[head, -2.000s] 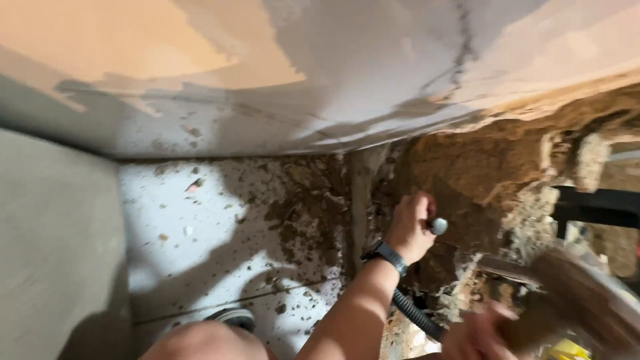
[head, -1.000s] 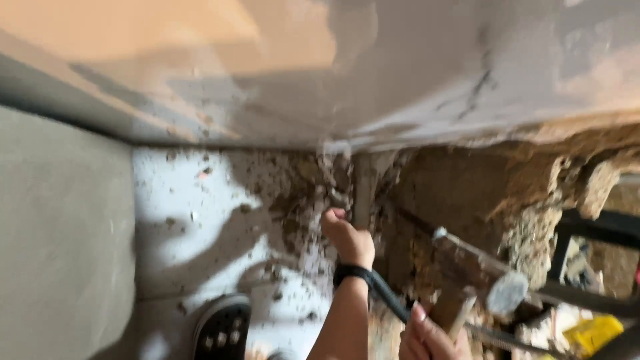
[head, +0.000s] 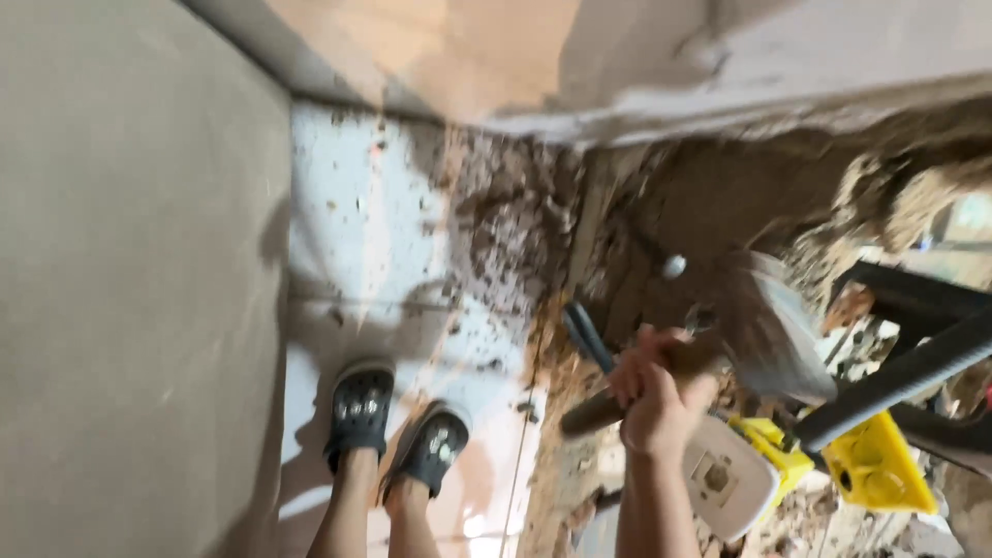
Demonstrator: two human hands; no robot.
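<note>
My right hand point(head: 659, 387) is closed around the wooden handle point(head: 597, 412) of a large hammer. The blurred, heavy hammer head point(head: 775, 329) hangs over the dug-out earth to the right of my fingers. A metal rod, perhaps a chisel, stands in the dark soil above my hand, its round, pale end point(head: 674, 266) facing up. Just left of my fingers is a dark corrugated hose point(head: 587, 333). My left hand is out of view.
Loose dirt point(head: 511, 225) covers part of the pale tiled floor point(head: 333, 225) beside the hole. My feet are in dark clogs point(head: 363, 403). A yellow plastic part point(head: 880, 465), a white plate point(head: 728, 473) and black tubing point(head: 899, 376) lie among rubble. Walls border the floor.
My left hand, near the hole's edge one second ago, has left the view. My right hand still holds the hammer. The view has shifted, and both clogs now show.
</note>
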